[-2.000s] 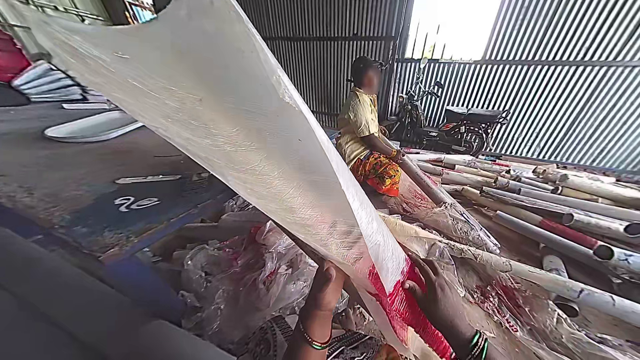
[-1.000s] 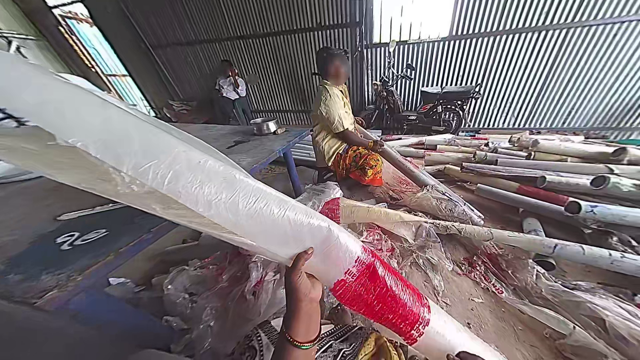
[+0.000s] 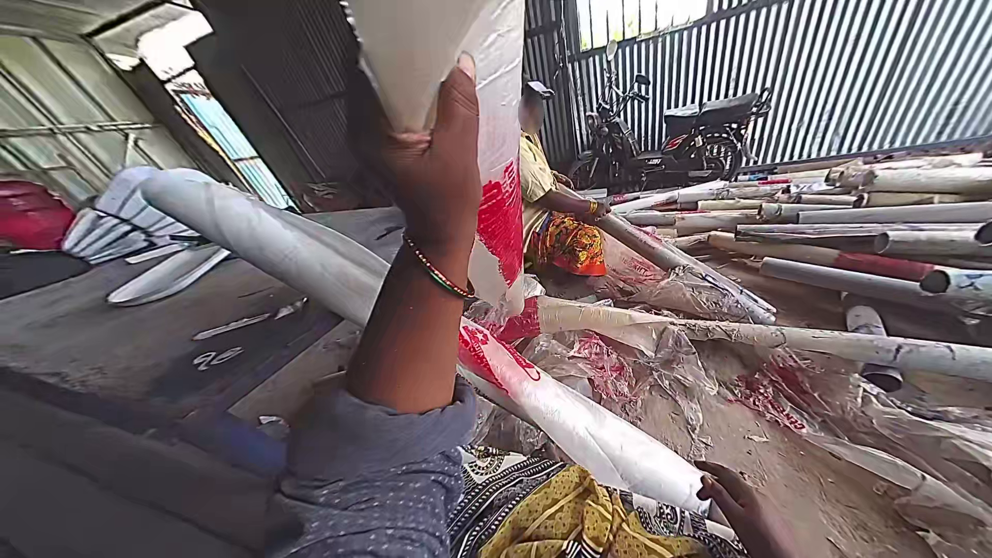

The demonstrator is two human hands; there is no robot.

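My left hand (image 3: 434,147) is raised at the upper middle, its fingers closed on a sheet of white plastic film (image 3: 496,101) with a red printed patch. Below it a long white tube (image 3: 589,426) lies slanting across my lap from upper left to lower right, with red-printed film around its middle. My right hand (image 3: 732,496) is at the tube's lower right end, fingertips touching its edge. My patterned skirt (image 3: 535,511) shows beneath the tube.
A seated person (image 3: 554,194) holds another wrapped tube (image 3: 666,256). Several tubes (image 3: 868,263) are piled at right, with crumpled plastic film (image 3: 852,434) on the ground. A motorcycle (image 3: 690,139) stands by the corrugated wall. A dark tabletop (image 3: 263,341) is at left.
My left hand has risen from the tube, drawing a sheet of film up. A second earlier the film lay along the tube. My right hand shows more fully at the tube's lower end.
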